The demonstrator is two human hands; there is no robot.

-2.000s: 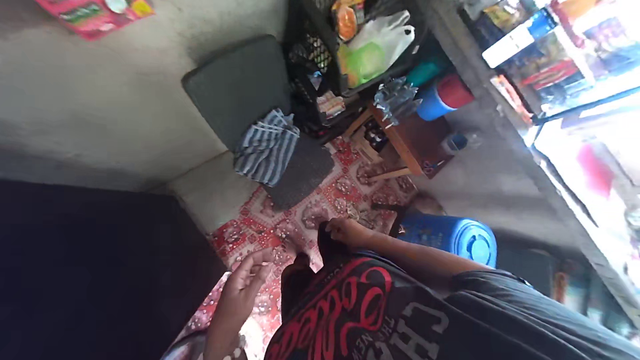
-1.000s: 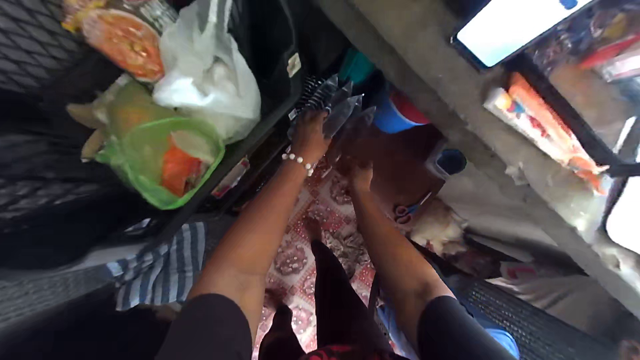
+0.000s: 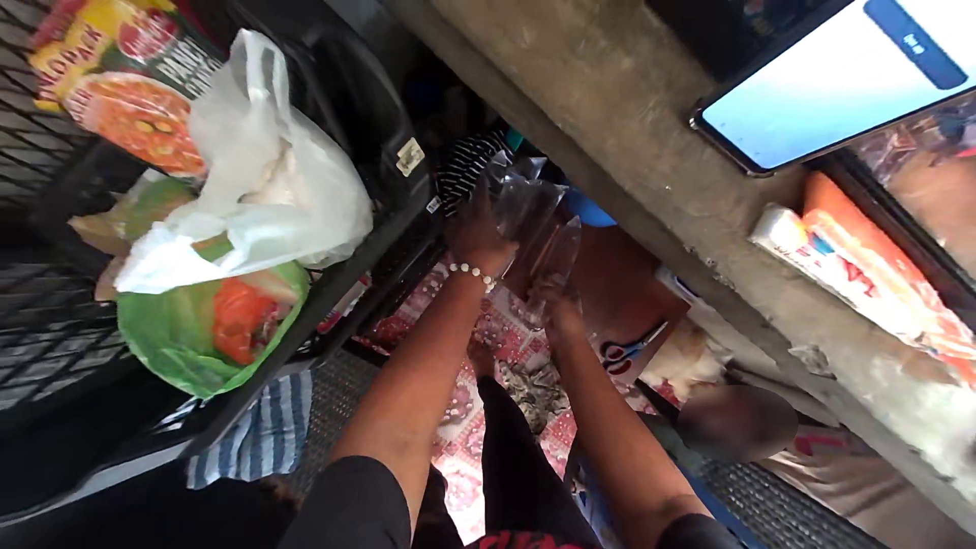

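Note:
Clear plastic bags lie in a bunch over a brown wooden stool or small table. My left hand, with a white bead bracelet at the wrist, reaches to the bunch's left side; its fingers are dark and partly hidden, so a grip cannot be made out. My right hand is closed around the lower end of a clear plastic bag. Scissors with red and blue handles lie on the brown surface, to the right of my right hand.
Left, a black plastic crate holds a white plastic bag, a green bag and food packets. A striped cloth hangs below. Right, a concrete ledge bears a phone. A person is at lower right.
My right hand, lower and apart from the bags one second ago, is now at a clear bag. Two seconds ago both hands were near my shirt. The view has moved in close to the crate and ledge.

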